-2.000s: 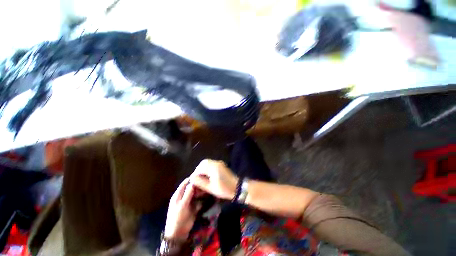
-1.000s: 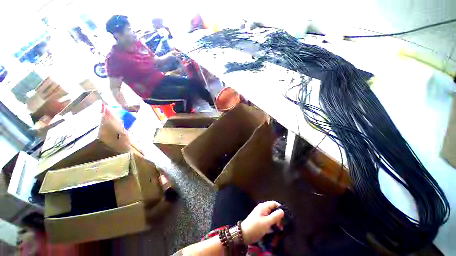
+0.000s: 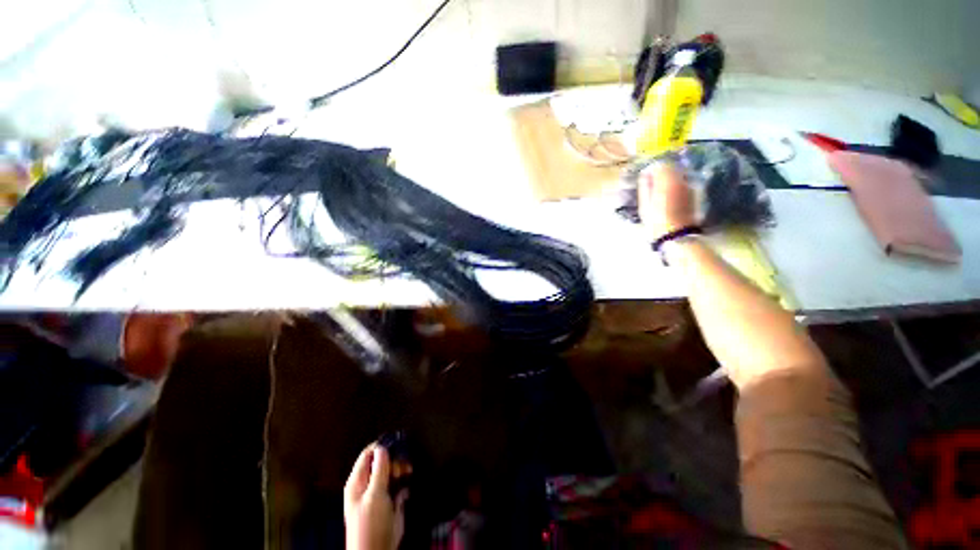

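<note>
A large bundle of black cords [image 3: 430, 215] lies along the table, its looped end hanging over the front edge. My left hand [image 3: 372, 489] is low in front of me, fingers closed around a small dark coiled cord [image 3: 395, 446]. My right hand [image 3: 668, 199] is at the clear plastic bag of small black pieces [image 3: 731, 188] on the table; its fingers are blurred and partly inside or against the bag, so what they hold cannot be told.
A yellow bottle [image 3: 668, 113] stands behind the bag, beside a flat cardboard sheet [image 3: 548, 150]. A pink notebook or wallet [image 3: 894, 204] lies to the right. A small black box [image 3: 527, 68] is near the wall. A tall open carton [image 3: 204, 440] stands at lower left.
The view has swung from the left side back to the table. My right hand, together with the left two seconds ago, is now at the bag. My left hand stays low with the coil.
</note>
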